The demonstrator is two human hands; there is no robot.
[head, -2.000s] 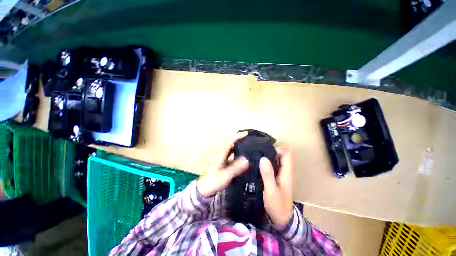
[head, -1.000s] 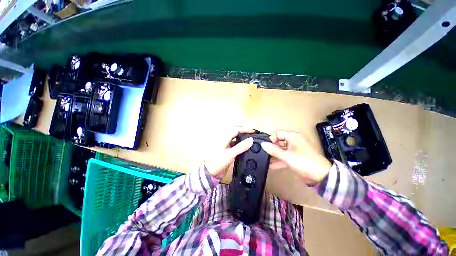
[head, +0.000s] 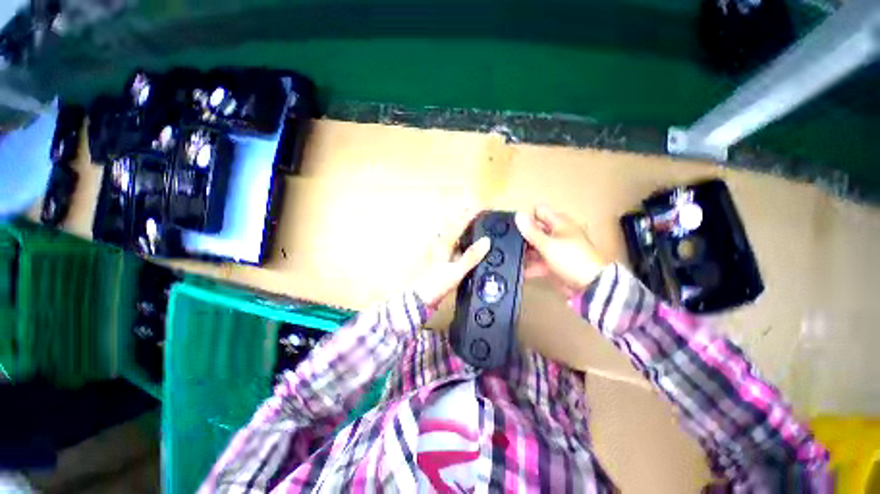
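Note:
A black joined unit (head: 490, 289) stands lengthwise in front of my body, its panel with a row of round recesses facing up. My left hand (head: 453, 271) holds its far left side, thumb on the panel. My right hand (head: 562, 249) is at its far right corner, fingers bent against the edge. The unit's underside is hidden. A waiting unit (head: 719, 253), an open black shell with a silver disc and a narrow panel beside it, lies on the bench to the right.
Stacked black units (head: 174, 193) lie on a pale blue sheet (head: 253, 198) at the left. A green crate (head: 207, 386) is at lower left, a yellow crate (head: 849, 444) at lower right. A white metal support (head: 791, 87) crosses the green belt (head: 502, 58).
The unit has turned from an unclear dark face to its recessed panel face, and now sits slightly farther from my body. My right hand has moved from its top to its far right corner.

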